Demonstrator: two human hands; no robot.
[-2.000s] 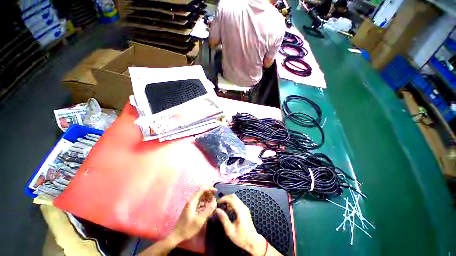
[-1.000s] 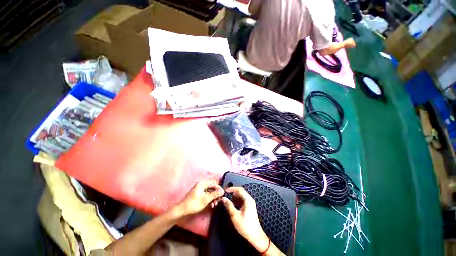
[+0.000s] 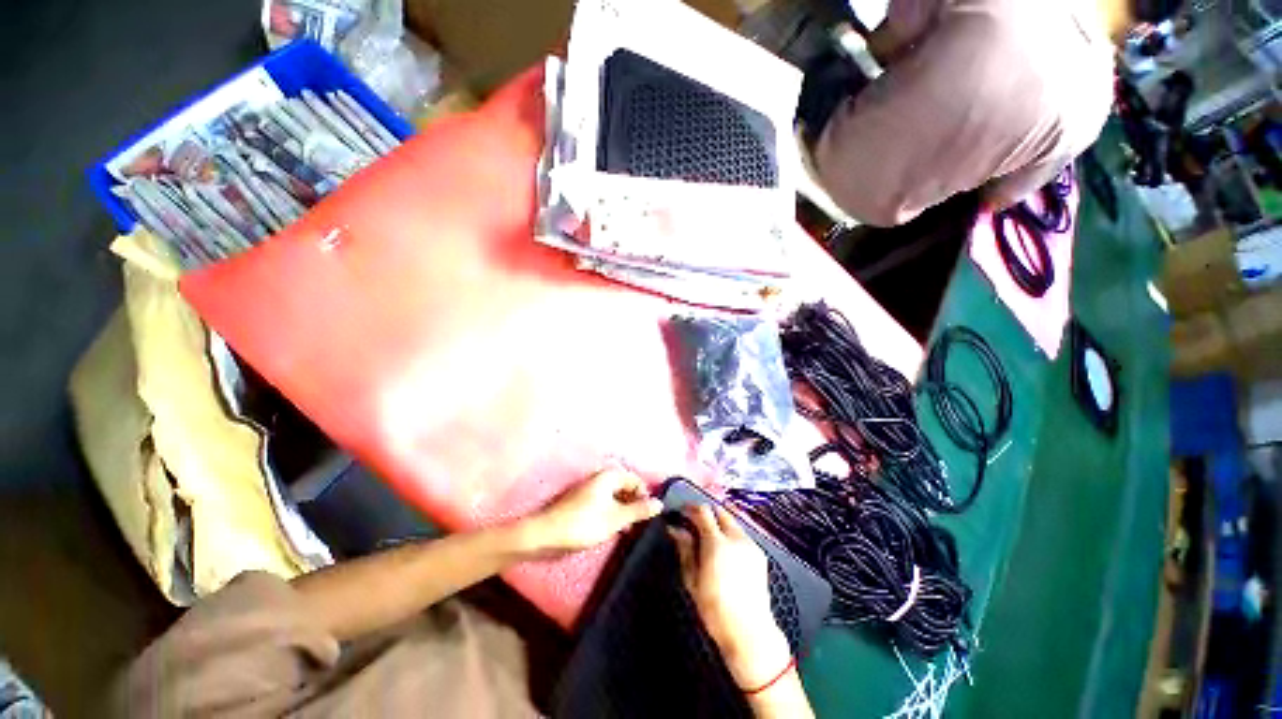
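Note:
A black square housing (image 3: 640,646) with a honeycomb face lies at the red mat's near right edge, cut off by the bottom of the view. My left hand (image 3: 598,513) is at its top corner, fingertips pinched together; a small part between them is too small to make out. My right hand (image 3: 724,576), with a red string at the wrist, lies over the same corner with bent fingers on the housing. What its fingertips hold is hidden.
Beyond the housing are a clear bag of black parts (image 3: 738,379), black cable bundles (image 3: 893,562) and white ties (image 3: 928,688). Printed sheets (image 3: 675,225) carry a dark panel (image 3: 689,127). A blue bin (image 3: 120,190) stands left; a person (image 3: 970,113) sits ahead.
The view has turned, so the bench scene tilts. Both hands stay at the housing's corner. My left hand has drawn slightly apart from my right. A black ring has appeared on the green bench.

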